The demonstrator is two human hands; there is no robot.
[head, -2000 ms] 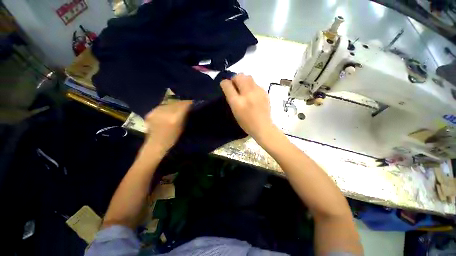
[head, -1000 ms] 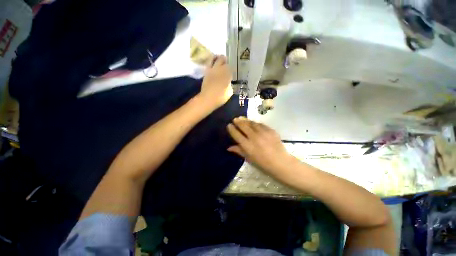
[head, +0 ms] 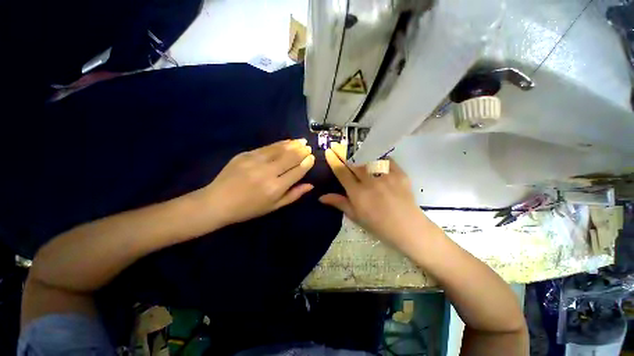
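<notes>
A dark garment piece (head: 181,132) lies spread on the table, with one edge under the presser foot (head: 324,140) of the white sewing machine (head: 431,76). My left hand (head: 254,182) lies on the cloth left of the foot, fingertips just beside it. My right hand (head: 375,198) is at the right of the foot, its fingers on the cloth edge near the needle. Both hands press on the cloth. It cannot be told whether the fingers pinch it. The needle tip is too small to make out.
Snips with pink-red handles (head: 523,208) lie right of the machine bed. Brown paper pieces (head: 605,228) lie at the table's right end, and a tan scrap (head: 297,38) is behind the cloth. A pink strip (head: 87,85) shows at the left. Clear plastic bags (head: 594,306) are at lower right.
The view has moved closer to the machine. The cloth went from the table's left part to under the foot. My left hand has come from behind the foot to its near left side.
</notes>
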